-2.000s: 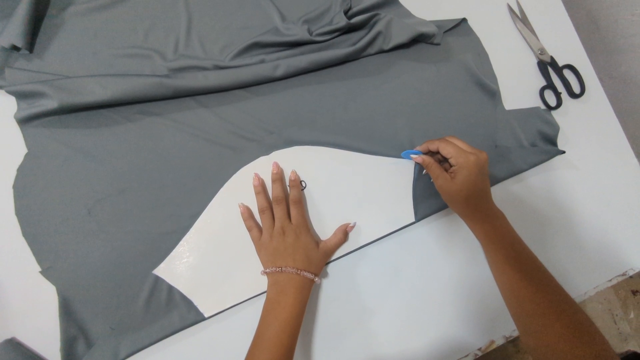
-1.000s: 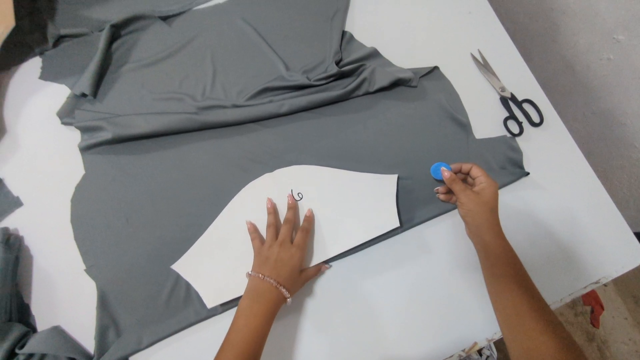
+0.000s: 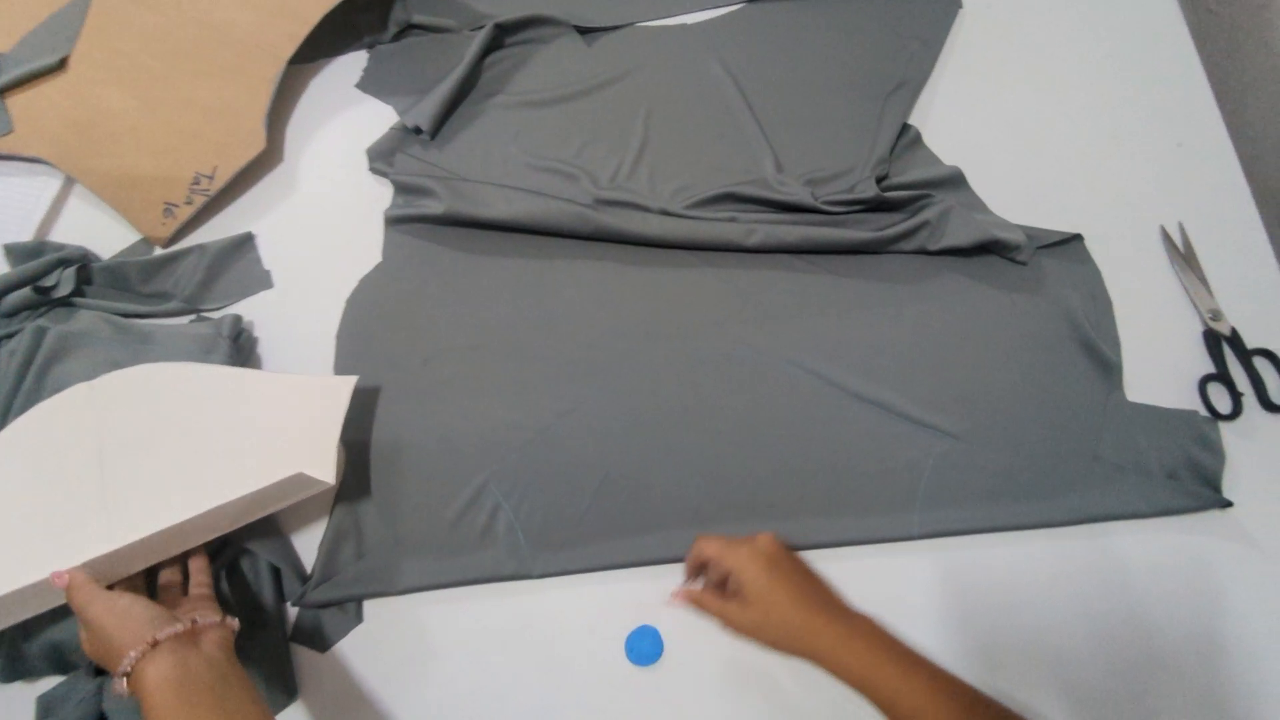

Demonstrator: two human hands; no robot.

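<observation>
My left hand (image 3: 150,620), with a beaded bracelet at the wrist, holds a white paper pattern piece (image 3: 180,440) by its lower edge at the far left, above fabric scraps. Grey fabric (image 3: 650,400) lies over the white table, bunched in folds along its upper part, with faint chalk lines near its lower edge. My right hand (image 3: 740,590) is at the fabric's lower edge, fingers curled; whether anything is between them cannot be told. A round blue disc, seemingly tailor's chalk (image 3: 644,646), lies on the table just left of and below that hand.
Black-handled scissors (image 3: 1215,330) lie at the right, slightly open, beside the fabric. A brown cardboard pattern (image 3: 170,90) with handwriting occupies the upper left. Grey fabric scraps (image 3: 130,300) are heaped below it. The table's edge (image 3: 1225,130) runs along the upper right.
My left hand has lifted the white pattern off the grey fabric and carried it left. My right hand has let go of the blue disc, which now lies on the table. The view has shifted.
</observation>
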